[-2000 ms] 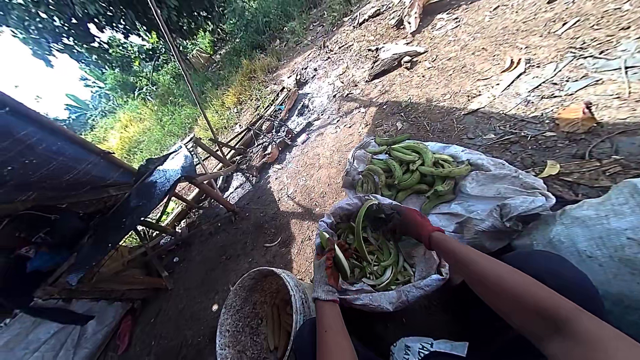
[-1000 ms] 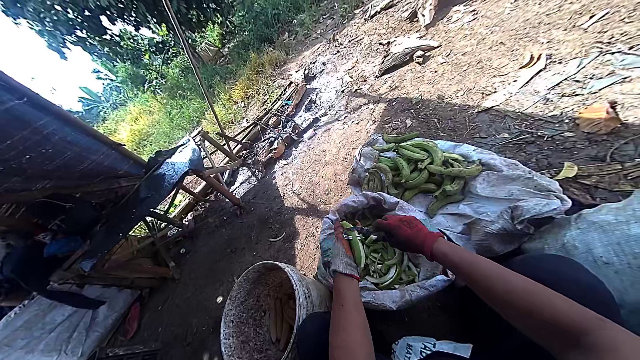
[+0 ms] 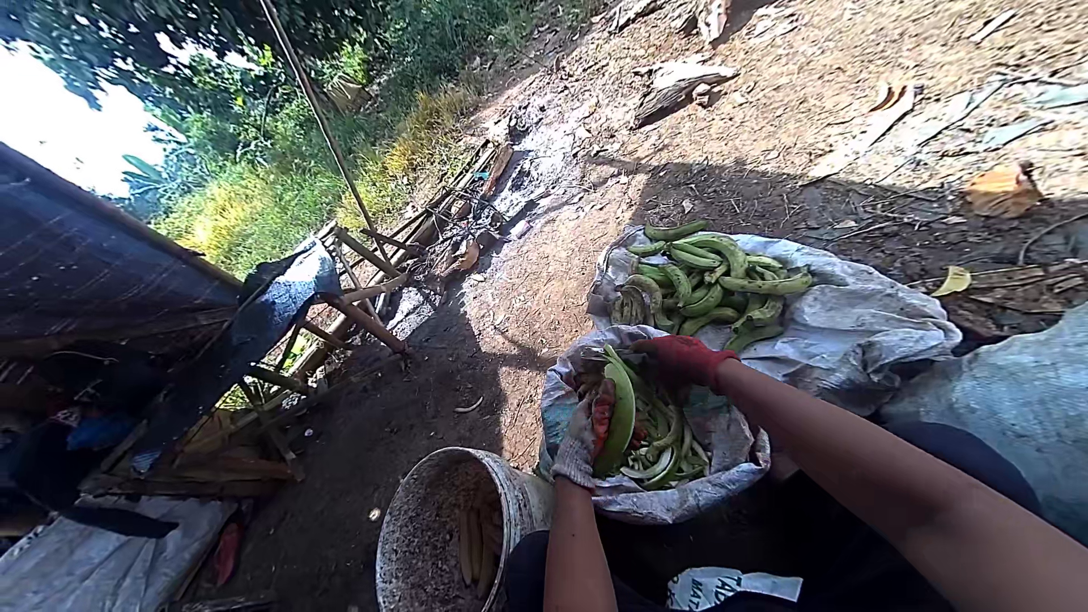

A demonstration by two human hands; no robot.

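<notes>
My left hand [image 3: 588, 433], in a grey and red work glove, grips a green plantain [image 3: 620, 413] over an open woven sack. My right hand [image 3: 687, 360], in a red glove, is at the plantain's upper end; its fingertips are hidden, so what it holds cannot be told. Green peels [image 3: 659, 463] lie in the sack [image 3: 731, 486] under both hands. Just beyond, a heap of green plantains [image 3: 710, 285] rests on another white sack [image 3: 867, 319]. A dirty white bucket [image 3: 523, 501] at my left holds several pale peeled plantains [image 3: 478, 544].
Bamboo poles [image 3: 361, 323] and a dark tarp shelter [image 3: 110, 255] stand at the left. A piece of wood [image 3: 680, 87] and dry leaves [image 3: 1003, 189] lie on the dirt ahead. Another pale sack [image 3: 1011, 408] is at the right.
The plantain in my left hand now stands more upright over the sack. My right hand, lower over the peels one second ago, is now up by the sack's far rim.
</notes>
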